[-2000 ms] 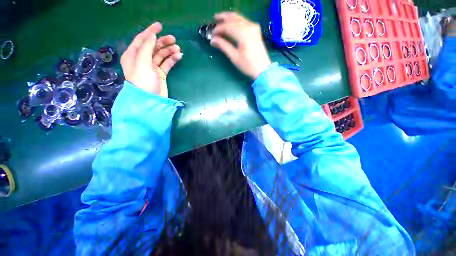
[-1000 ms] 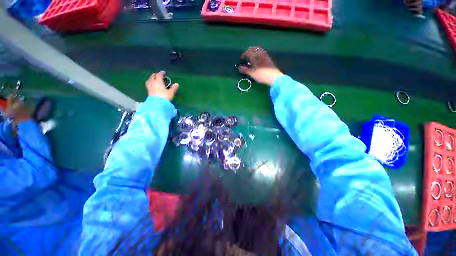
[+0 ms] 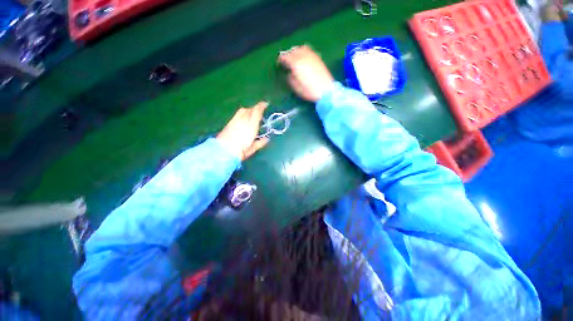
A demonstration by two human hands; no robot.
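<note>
The picture is blurred. My left hand (image 3: 244, 130) is over the green surface, fingers apart, with a thin silver ring (image 3: 277, 123) at its fingertips. A pale streak crosses the ring; whether the fingers grip it is unclear. My right hand (image 3: 306, 72) is further forward and right, its fingers curled at a thin pale ring (image 3: 286, 54), partly hidden by the fingers. Shiny round units (image 3: 240, 194) lie below my left wrist; my left sleeve hides part of the pile.
A blue bin (image 3: 352, 68) of white rings stands right of my right hand. A red compartment tray (image 3: 463, 116) and small red crate (image 3: 482, 153) are further right. Dark units (image 3: 163, 74) lie on the green surface at left. Another red tray (image 3: 119, 19) is at top left. A person's blue sleeve shows at far right.
The view has swung right, bringing the blue bin and red compartment tray closer to centre. My hands are nearer each other. The dark piece at my right fingers no longer shows there.
</note>
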